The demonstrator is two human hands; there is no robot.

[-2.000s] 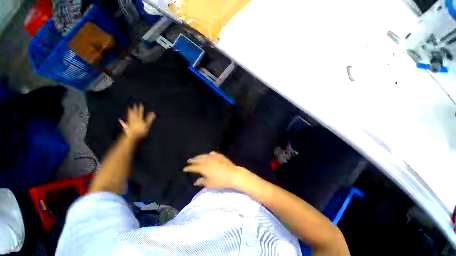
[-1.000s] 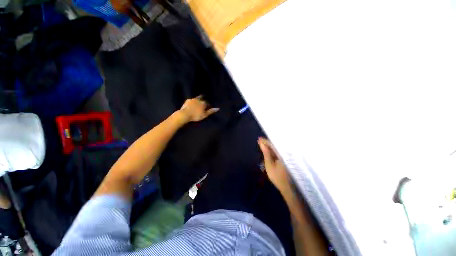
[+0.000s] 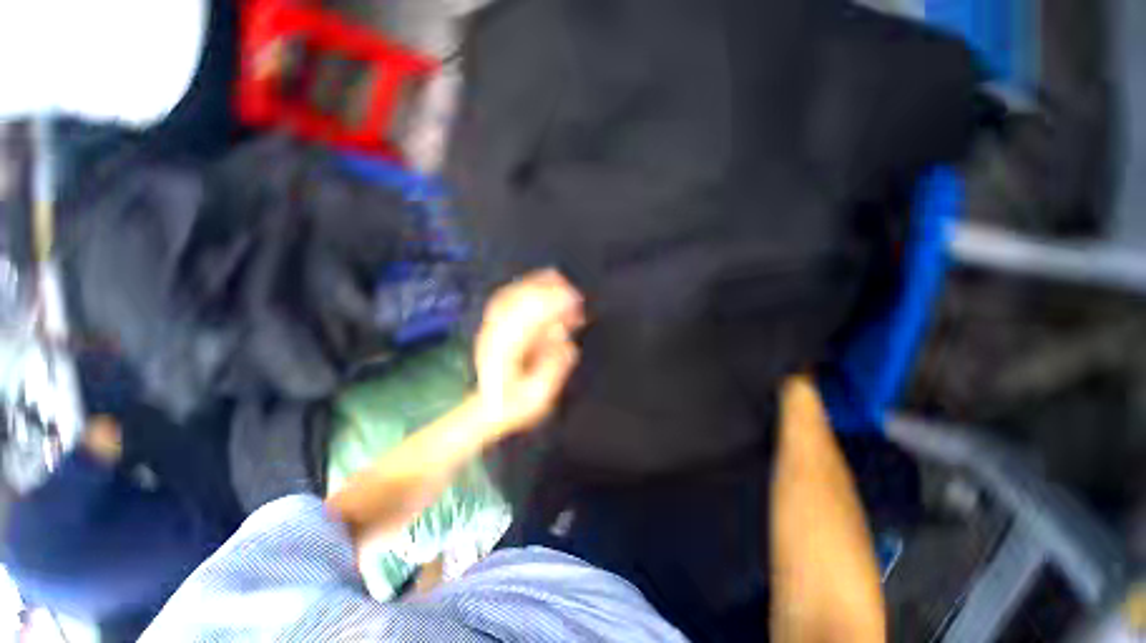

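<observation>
Black cloth [image 3: 666, 189] spreads in front of me, over a blue crate [image 3: 924, 289] whose edge shows at its right. My left hand [image 3: 528, 345] is at the near left edge of the cloth, with its fingers curled; blur hides whether it grips the cloth. My right forearm reaches up at the right, and my right hand is hidden under or behind the black cloth.
A red plastic stool or crate [image 3: 333, 75] stands at the upper left. More dark cloth [image 3: 239, 264] lies at the left beside blue slatted plastic. A green cloth or bag [image 3: 409, 427] is near my left forearm. A grey metal frame [image 3: 1005, 502] is at the lower right.
The view has turned away from the white table to the floor side. The black cloth now fills the centre. My left hand has curled, and my right hand has gone out of sight at the cloth.
</observation>
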